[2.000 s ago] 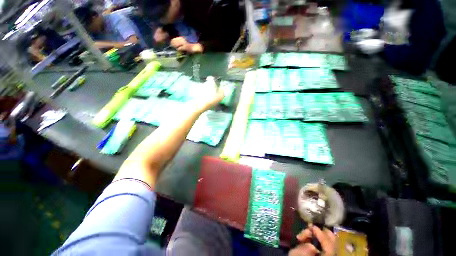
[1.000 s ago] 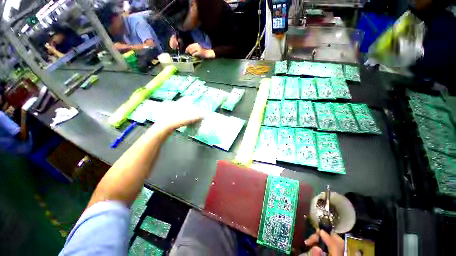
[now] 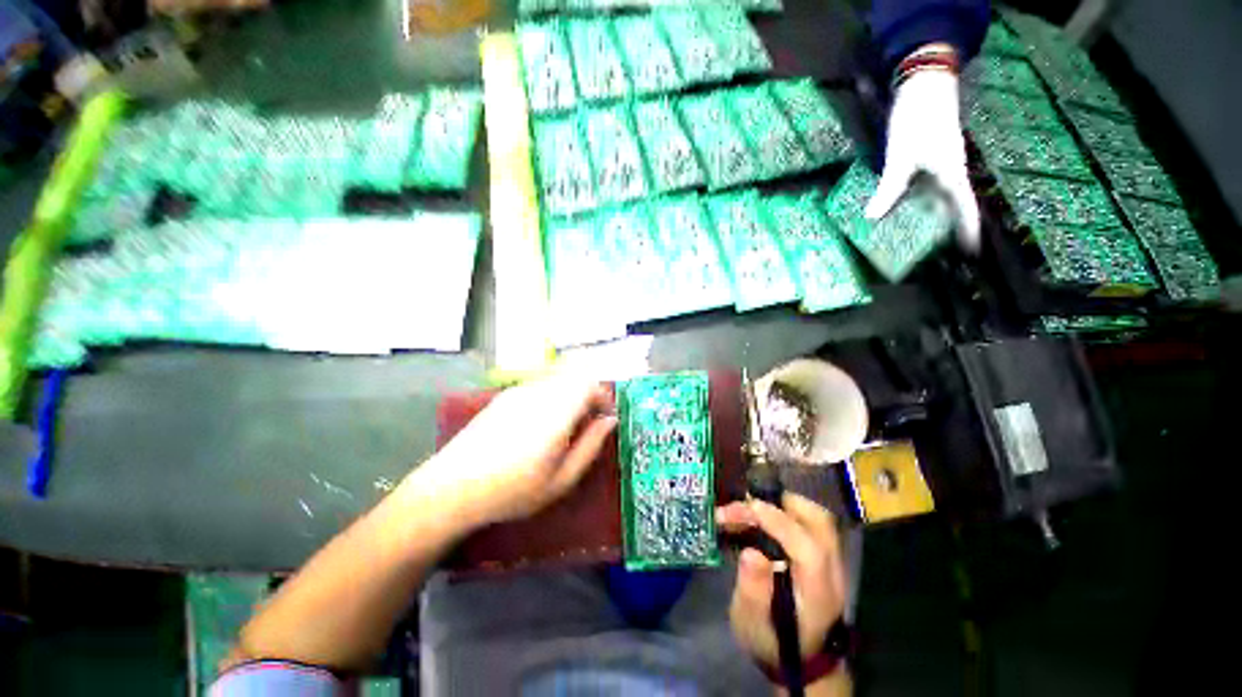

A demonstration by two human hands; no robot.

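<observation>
A green circuit board [image 3: 667, 470] with dense silvery joints lies over the dark red-brown work pad [image 3: 531, 524]. My left hand [image 3: 524, 449] is at the board's upper left edge, thumb and fingers closed on that edge. My right hand [image 3: 794, 565] is shut on the black soldering iron [image 3: 767, 490]. The iron's metal barrel points up between the board and the white waste cup [image 3: 838, 409]. A right fingertip is at the board's right edge. No solder wire can be made out.
The yellow sponge [image 3: 892, 481] is beside the cup. A black box [image 3: 1031, 422] stands right. Rows of boards [image 3: 654, 143] and a yellow strip [image 3: 515, 204] lie behind. A person's white-gloved hand [image 3: 930, 150] holds a board, back right. A blue stick [image 3: 46, 433] lies left.
My left hand has come back from the laid-out boards to the board on the pad. The view has turned down and right. Another person's gloved hand now shows at the board rows.
</observation>
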